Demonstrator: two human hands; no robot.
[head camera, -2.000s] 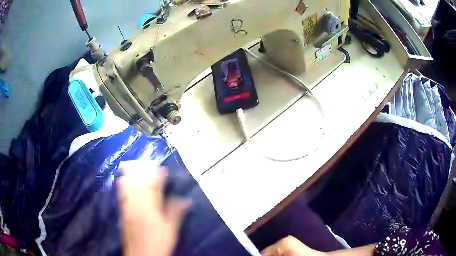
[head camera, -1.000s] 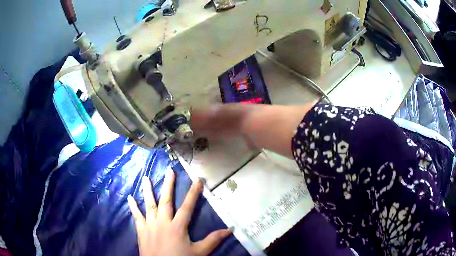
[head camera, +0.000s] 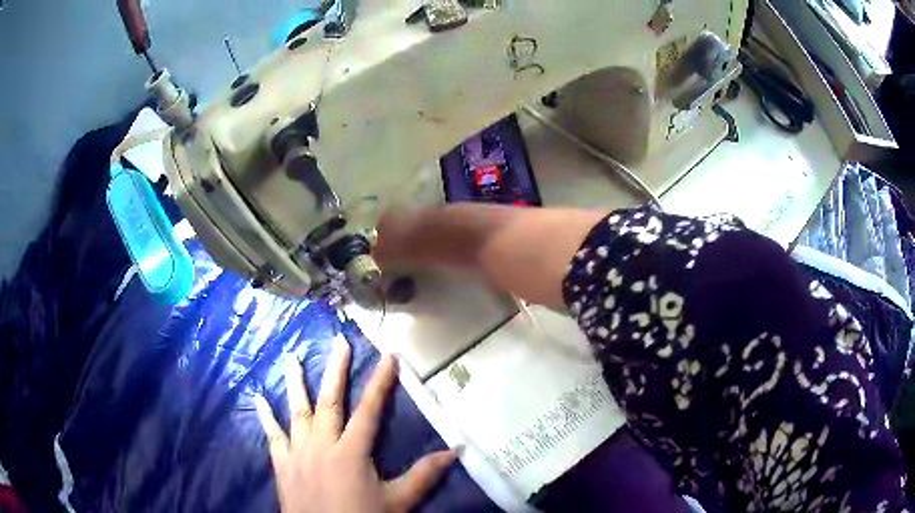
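The navy quilted panel (head camera: 191, 401) lies under the machine head, bright blue at the lamp. Its white edge (head camera: 436, 416) runs down the right side. My left hand (head camera: 336, 451) lies flat on it, fingers spread, below the needle area (head camera: 336, 299). My right hand (head camera: 426, 238) is blurred beside the ribbed tension knob (head camera: 359, 263) on the cream sewing machine (head camera: 401, 110); its fingertips are partly hidden, so a grip cannot be told. A dark round spot (head camera: 400, 291) shows just below that hand.
A lit smartphone (head camera: 490, 165) with a white cable (head camera: 592, 150) lies under the machine arm. Black scissors (head camera: 783, 100) and a pale tray (head camera: 823, 85) are at far right. The light-blue lamp (head camera: 150, 235) hangs left of the head. More panels (head camera: 858, 225) stand right of the table.
My right hand has come up from the table's front edge to the machine head. My left hand, earlier blurred, now rests spread on the panel. In the last second the panel's left part has shifted slightly.
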